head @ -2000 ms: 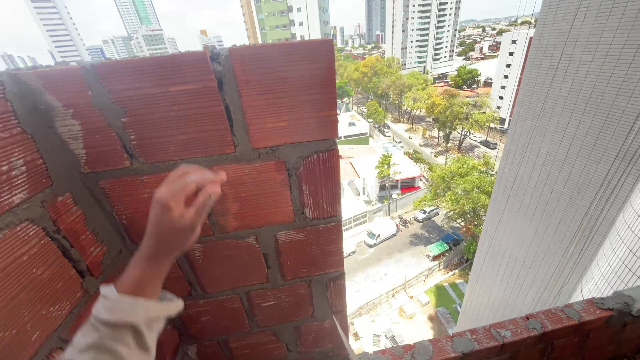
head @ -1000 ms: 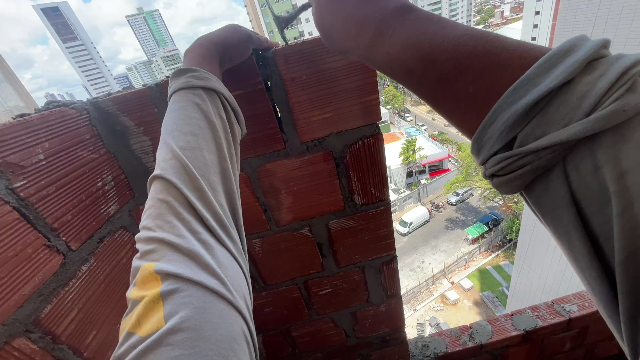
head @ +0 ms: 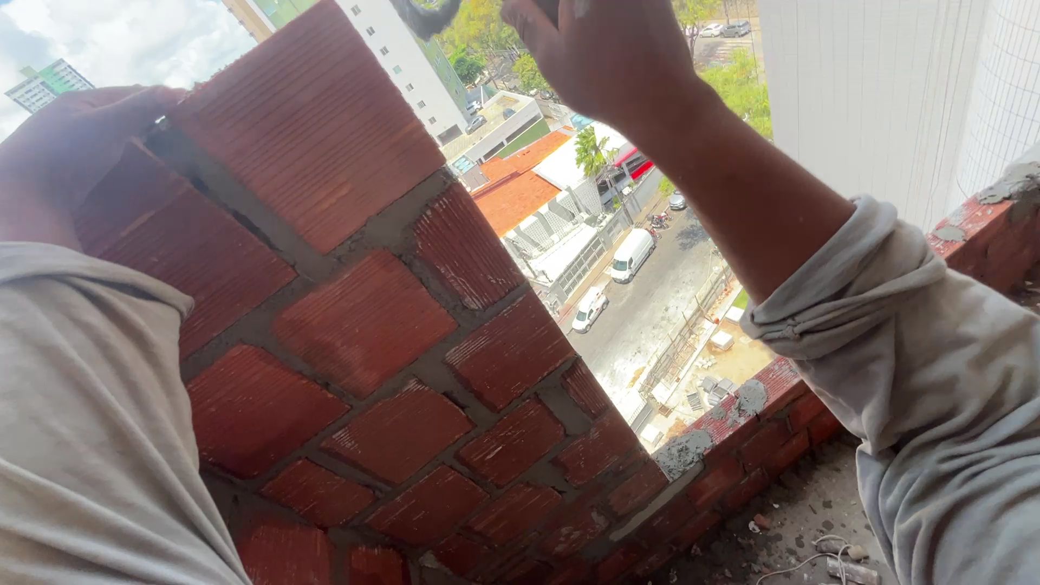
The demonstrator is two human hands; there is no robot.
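Observation:
My left hand (head: 89,150) rests at the top of the red clay block wall (head: 366,321), its fingers at the left upper corner of the top end block (head: 313,122), beside the open vertical joint. To the right of that block my right hand (head: 601,49) is raised beyond the wall's free edge, shut around the handle of something mostly out of view. A grey, mortar-like blurred piece (head: 428,16) shows just left of it at the top edge. Grey mortar fills most joints between the blocks.
A low brick parapet (head: 747,435) with mortar lumps runs from the wall's foot to the right. Past it is a long drop to a street (head: 642,313) with vehicles. Debris and a piece of cord (head: 800,561) lie on the floor at lower right. A white tiled facade (head: 853,97) rises outside.
My right hand was at the top of the end block a second ago and is now off to its right. Two seconds ago only one hand showed, before the wall face. The view has tilted strongly.

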